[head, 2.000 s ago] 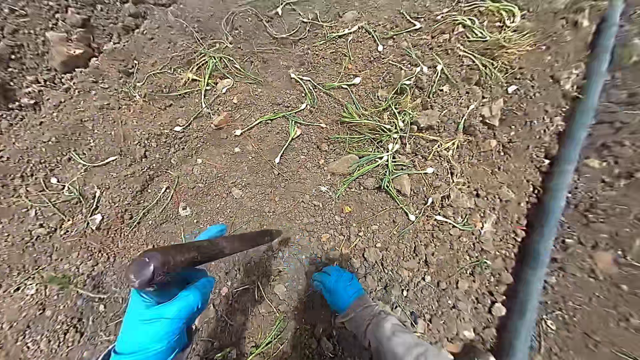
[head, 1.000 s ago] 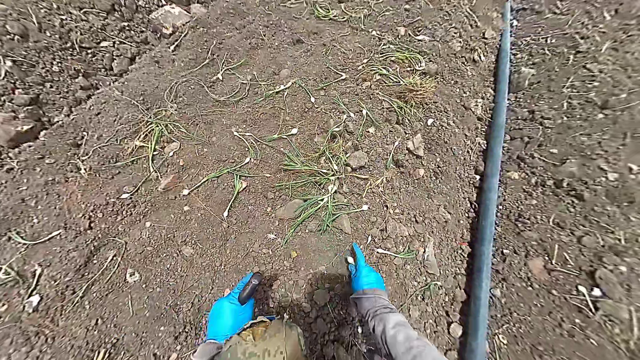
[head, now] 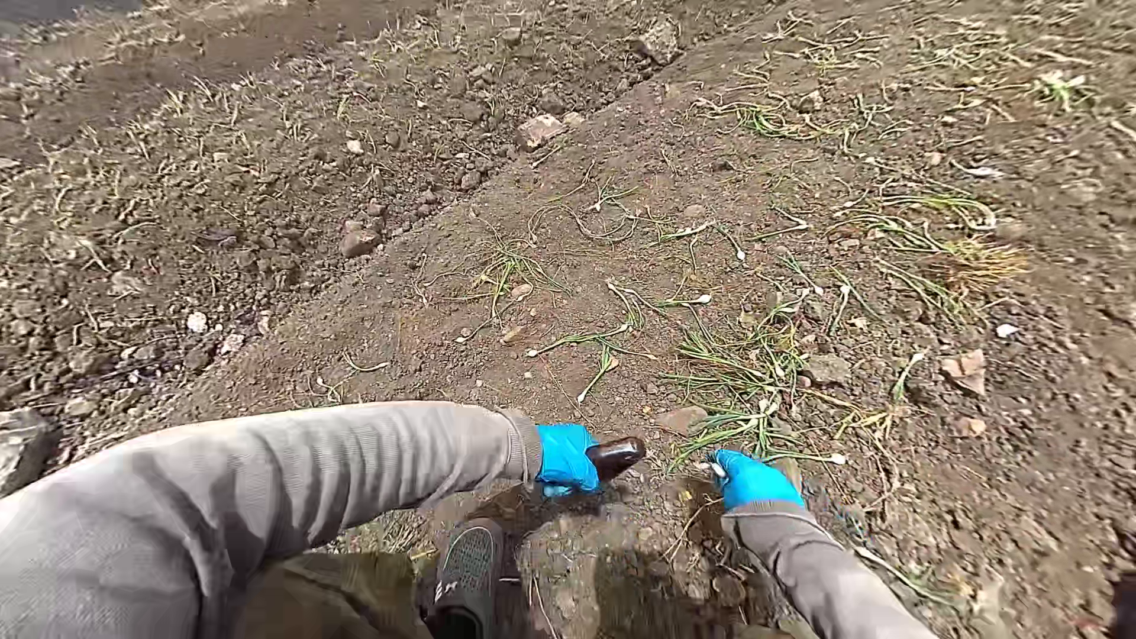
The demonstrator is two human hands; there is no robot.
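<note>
My left hand (head: 568, 460), in a blue glove, is closed around a dark, rounded wooden handle (head: 617, 457) that points right; the tool's other end is hidden. Just to the right, my right hand (head: 754, 481), also gloved in blue, has its fingertips together on a small white bulb (head: 715, 469) low over the soil. Beside and beyond that hand lies a loose pile of green onion seedlings (head: 741, 386) with white bulbs. More single seedlings (head: 603, 337) lie scattered on the soil beyond my left hand.
A shoe (head: 468, 568) stands on the soil below my left hand. Stones (head: 540, 131) and clods line a shallow furrow on the left. A flat stone (head: 682, 420) lies between the hands and the pile. Further seedlings (head: 923, 222) lie at the upper right.
The view has swung left, and the grey-blue pipe is out of sight. My right hand now has a white bulb at its fingertips. My left hand still holds the handle.
</note>
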